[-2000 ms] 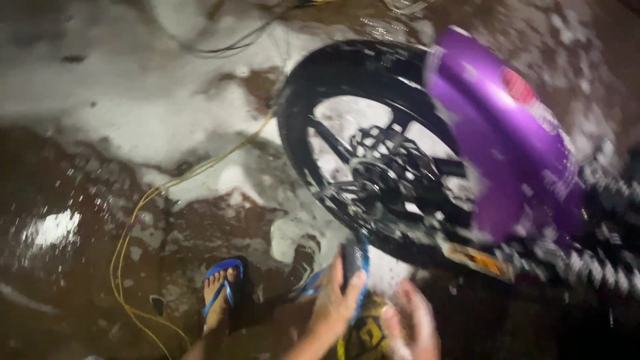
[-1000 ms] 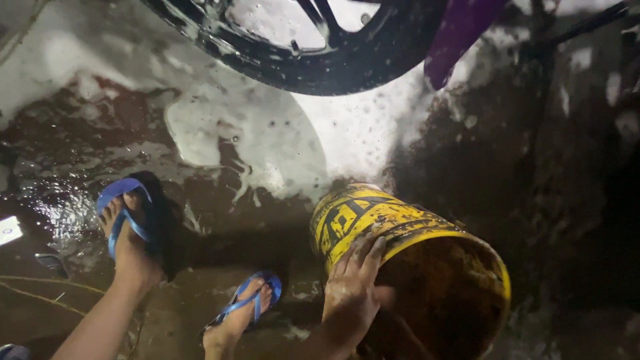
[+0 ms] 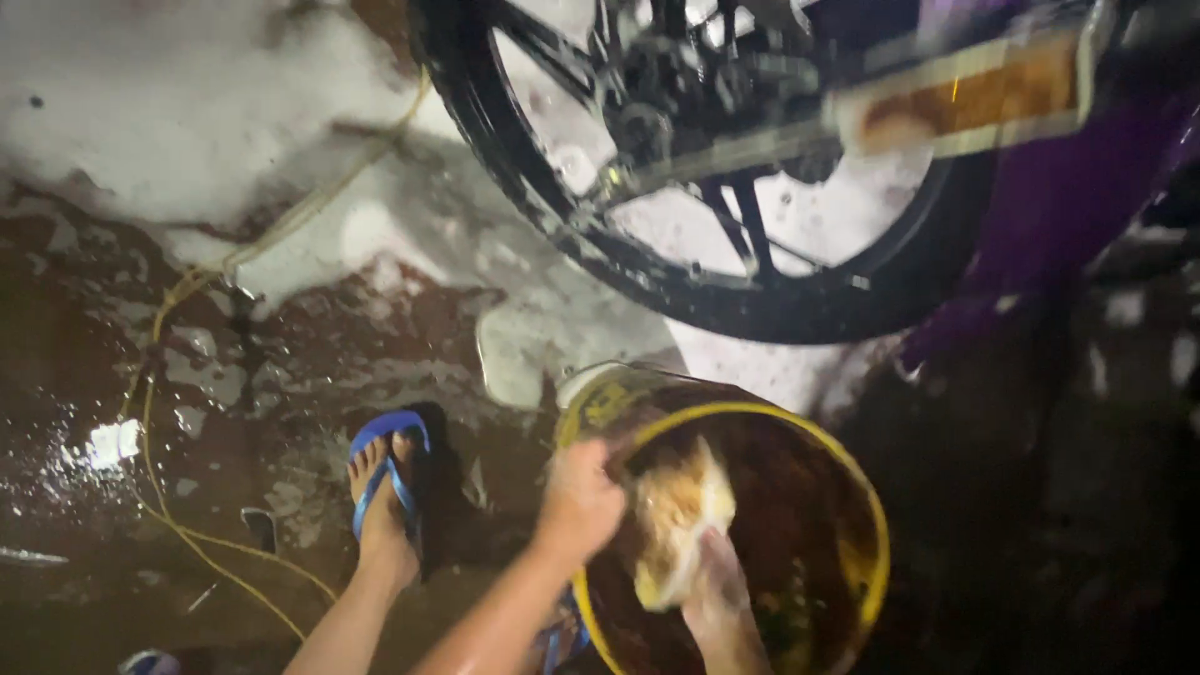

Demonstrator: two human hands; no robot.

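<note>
A yellow bucket (image 3: 877,506) with a dark, dirty inside stands on the wet ground, below a motorcycle wheel (image 3: 750,309). My left hand (image 3: 581,497) is closed on the bucket's left rim. Inside the bucket's mouth, my right hand (image 3: 717,577) grips a wet, pale yellow and brown sponge or cloth (image 3: 680,516); blur hides which of the two it is. The black tire and spokes carry drops and bits of foam.
White foam (image 3: 150,122) spreads over the wet floor at upper left. A yellow cord (image 3: 155,375) loops along the left side. My foot in a blue flip-flop (image 3: 389,422) is left of the bucket. Purple bodywork (image 3: 1069,216) is at right.
One second ago a hand lay on the bucket's side; now one hand is at its rim and the other holds the sponge or cloth in its mouth. The view has shifted.
</note>
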